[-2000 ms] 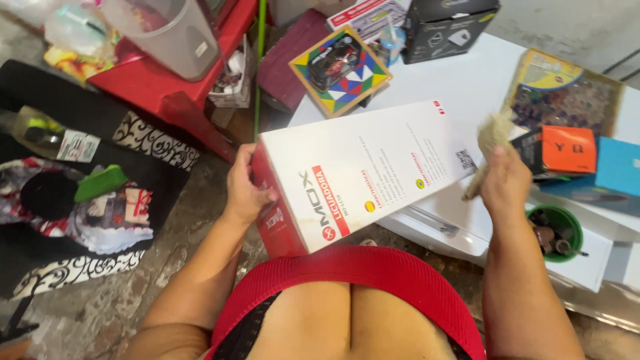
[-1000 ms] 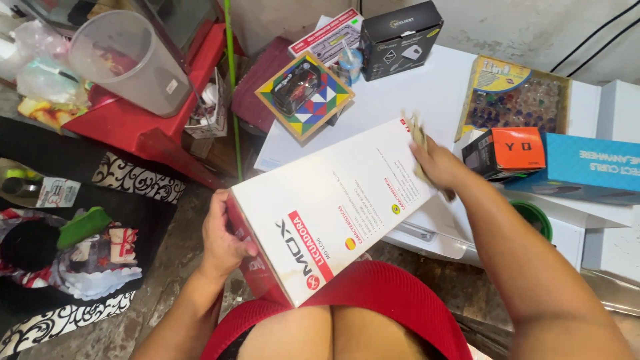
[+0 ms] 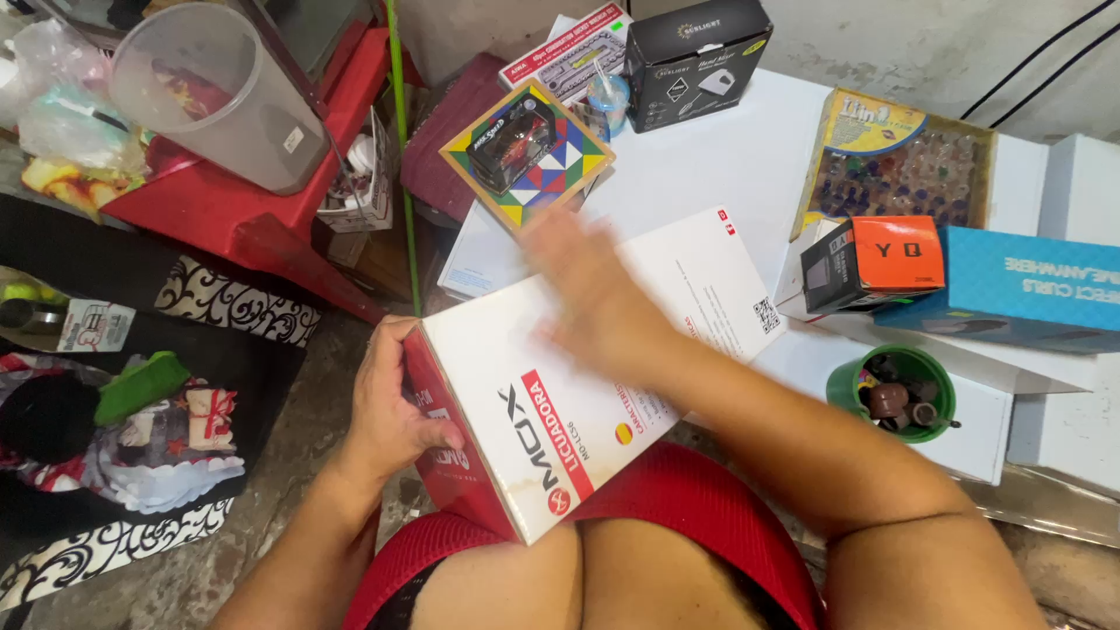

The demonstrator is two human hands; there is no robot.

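A white and red MOX blender carton lies tilted across my lap, its far end over the white table. My left hand grips the carton's red near end, thumb on the red face and the other fingers along the edge. Over the carton's broad white face is my right hand, blurred by motion. A pale smear of something, perhaps the cloth, shows faintly at its fingers; what it holds cannot be made out. A brownish stain marks the white face near its lower corner.
Beyond the carton are a patterned wooden-framed board with a toy car box, a black hand mixer box and a socket wrench set. To the right stand a game box, an orange-black box, a blue box and a green cup. A plastic bin stands left.
My right hand has moved left from the carton's far end to over its white face. A pale cloth showed in it earlier. My left hand still holds the red end.
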